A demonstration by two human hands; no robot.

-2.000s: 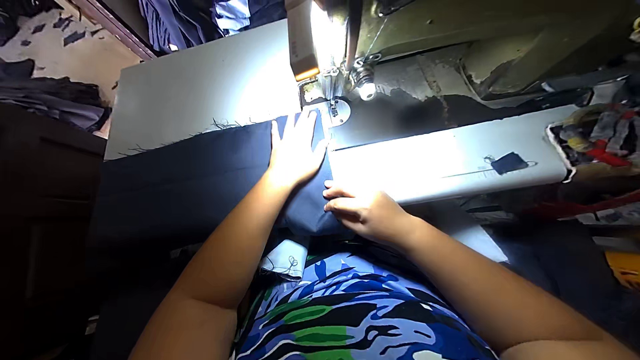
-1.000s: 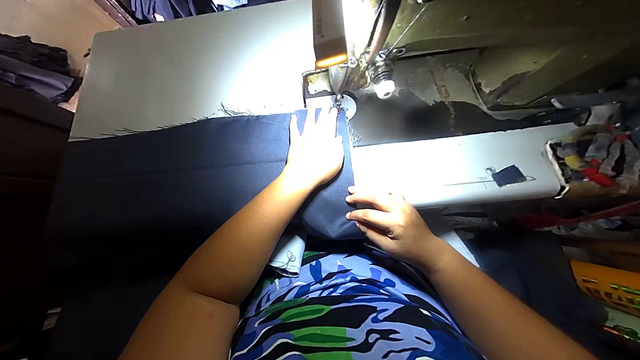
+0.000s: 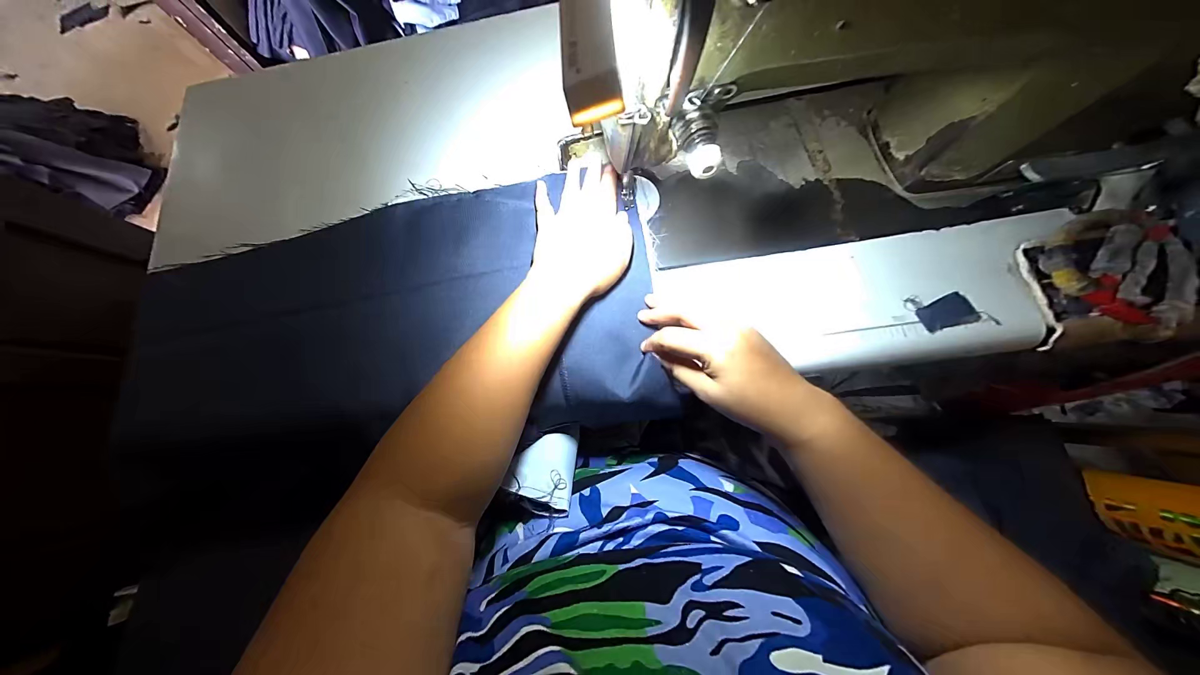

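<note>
Dark navy fabric (image 3: 394, 291) with a frayed upper edge lies across the sewing machine table and hangs over its front. My left hand (image 3: 583, 234) rests flat on it, fingers spread and pointing at the presser foot (image 3: 628, 190). The fabric's right edge runs up to that foot. Lower down, my right hand (image 3: 712, 361) has the same edge between thumb and fingers. Above both hands stands the head of the sewing machine (image 3: 937, 56), with a bright lamp and a round metal tension knob (image 3: 698, 141).
A small navy scrap (image 3: 947, 311) with loose threads lies on the white table (image 3: 797, 291) at right. Beyond it an opening holds coloured scraps (image 3: 1111, 277). Dark clothes (image 3: 70, 155) are piled at left, and a yellow plastic basket (image 3: 1144, 506) stands at lower right.
The view has shifted somewhat. Both hands stay on the navy fabric, and its right edge remains by the presser foot.
</note>
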